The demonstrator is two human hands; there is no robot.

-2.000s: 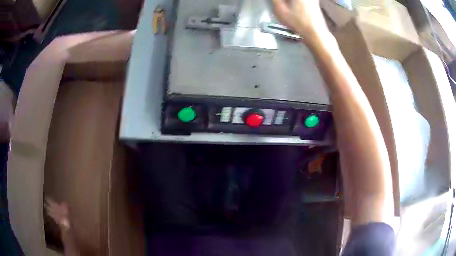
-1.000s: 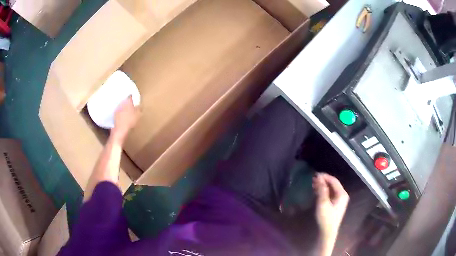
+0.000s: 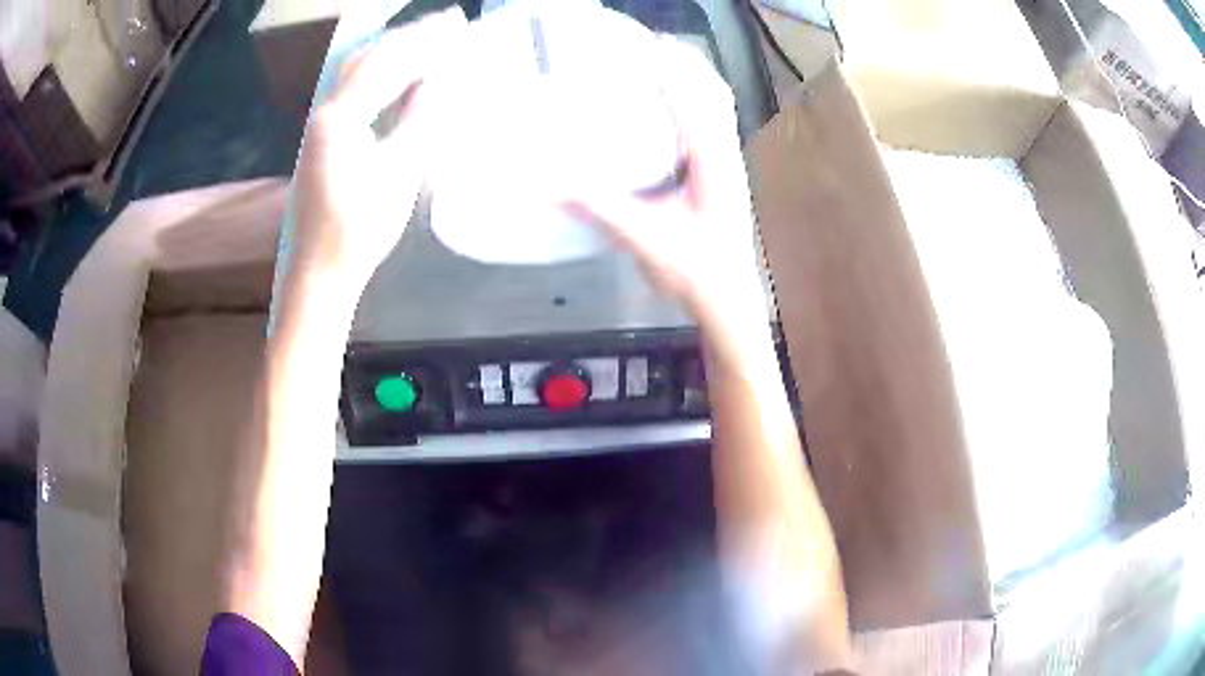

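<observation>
A glossy white plastic housing [image 3: 542, 145] is over the grey machine bed [image 3: 489, 304], at the top middle, washed out by glare. A dark slot shows near its top. My left hand [image 3: 377, 145] is at its left side, with the fingers against or close to it; glare blurs the contact. My right hand [image 3: 654, 211] holds its lower right side, with the thumb in front. The fixture under the housing is hidden. The front panel has a green button [image 3: 398, 392] at left and a red button [image 3: 566, 388] in the middle. My right forearm covers the right end.
An open brown carton [image 3: 99, 396] stands low at left. A tall open carton [image 3: 872, 357] stands at right, close to my right arm, with whitish plastic [image 3: 1011, 357] inside. More cartons stand at the top left and a printed one [image 3: 1147, 79] at the top right.
The view has swung back from the left carton to the machine. My left hand has left that carton and the housing it held there. Both hands are now up at a housing over the bed.
</observation>
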